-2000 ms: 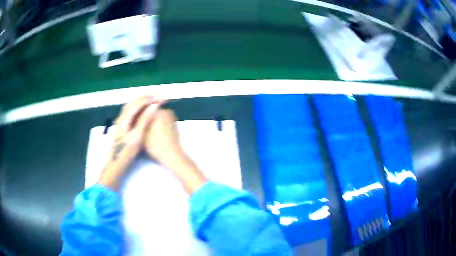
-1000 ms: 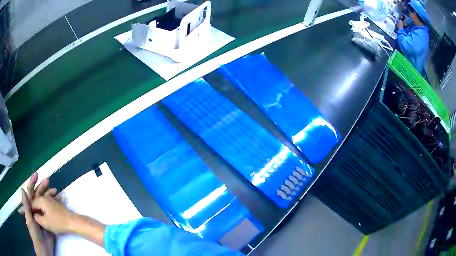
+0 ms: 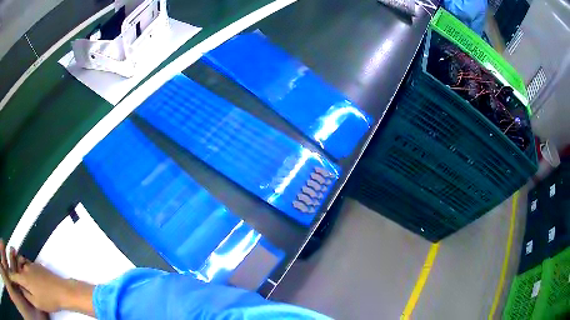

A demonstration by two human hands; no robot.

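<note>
My right hand [image 3: 45, 287] is at the lower left, laid against my left hand [image 3: 14, 299], which the left edge partly cuts off. No object shows in either; the right fingers look slightly apart. Under and beside them lies a white mat [image 3: 84, 247] with a black tape tab [image 3: 74, 214]. Right of it lie three blue liner strips: near [image 3: 156, 194], middle [image 3: 219, 137] and far [image 3: 281, 81]. A grey pad [image 3: 255, 267] is on the near strip's end. Several small wavy grey pieces [image 3: 312, 190] sit on the middle strip's end.
A white housing [image 3: 128, 44] stands on a white carrier sheet [image 3: 178, 36] on the green belt [image 3: 37, 147], behind the pale rail [image 3: 65, 162]. A dark crate [image 3: 450, 162] with a green rim and reddish wires stands right of the bench. A person's blue sleeve [image 3: 469, 12] shows at the top.
The view has swung right, so the mat, strips and housing sit further left and more of the crate and floor shows. My hands stay together, now at the left edge.
</note>
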